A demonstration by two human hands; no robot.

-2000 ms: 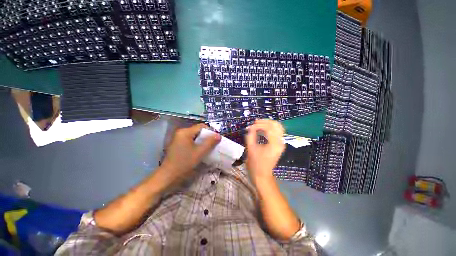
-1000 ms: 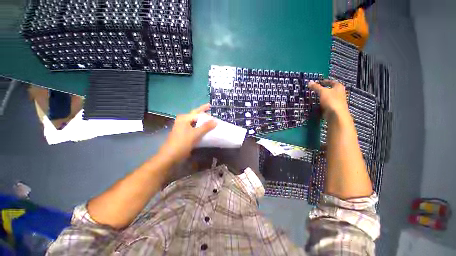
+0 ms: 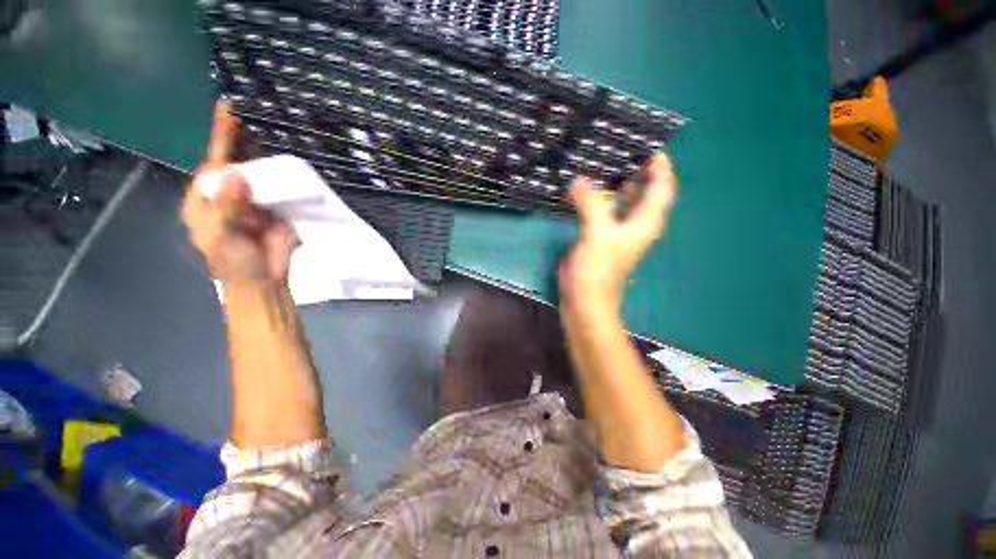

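Note:
A long black keyboard assembly [image 3: 437, 109], without keycaps and blurred, slants across the upper left above the green table. My left hand [image 3: 242, 213] holds a limp white sheet [image 3: 339, 246], with one finger raised against the board's left end. My right hand [image 3: 617, 224] is at the board's lower right edge, thumb and fingers apart around it. The fingertips' exact contact is blurred. Part of a keyboard stack [image 3: 491, 22] shows behind the board.
The green table [image 3: 721, 197] runs under and right of the board. A dark ribbed stack [image 3: 410, 235] is below the board. Keyboard stacks [image 3: 868, 273] stand beside the table, near an orange jack base [image 3: 866, 118]. White papers [image 3: 710, 377] lie at the table edge. Blue bins [image 3: 120, 459] are lower left.
The keyboard assembly has moved from the table's near middle up and left over the stack area. Both hands have moved left with it, the white sheet still in my left hand. The view has shifted.

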